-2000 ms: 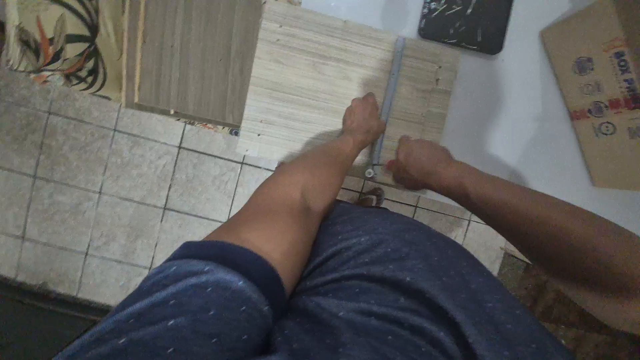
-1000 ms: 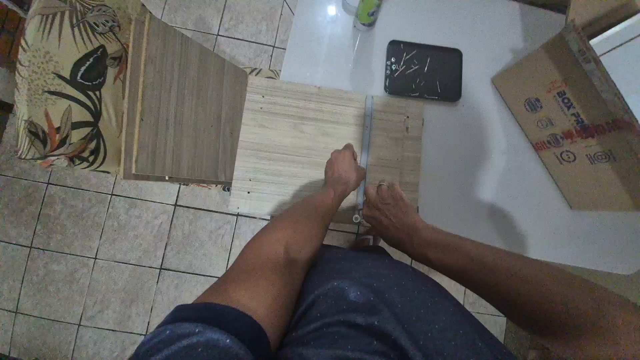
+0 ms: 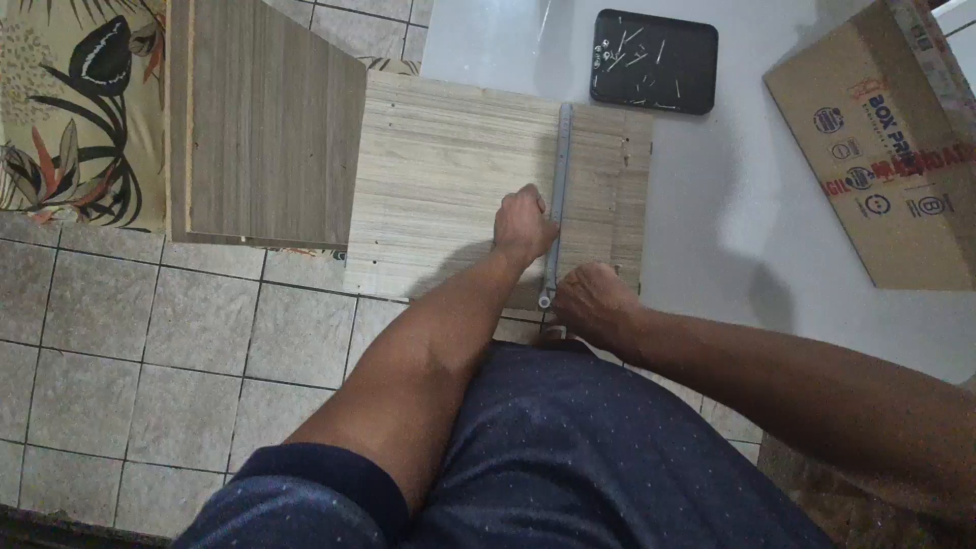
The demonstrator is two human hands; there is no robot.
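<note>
A wood-grain panel lies flat, its right part over a white table top. Across it runs a grey metal drawer slide, with a small white roller at its near end. My left hand rests beside the middle of the slide, fingers curled and the thumb at the rail's left edge. My right hand is at the right of the rail's near end, over the panel's near edge; its fingertips are hidden, so whether it holds something cannot be told. Small holes show near the panel's sides.
A black tray of screws and small fittings lies on the white table top behind the panel. A cardboard box stands at the right. More wood-grain boards lie at the left beside a floral cloth, above the tiled floor.
The view has shifted. Both hands stay near the slide's lower half; the right hand's fingers have turned and curled at the near end.
</note>
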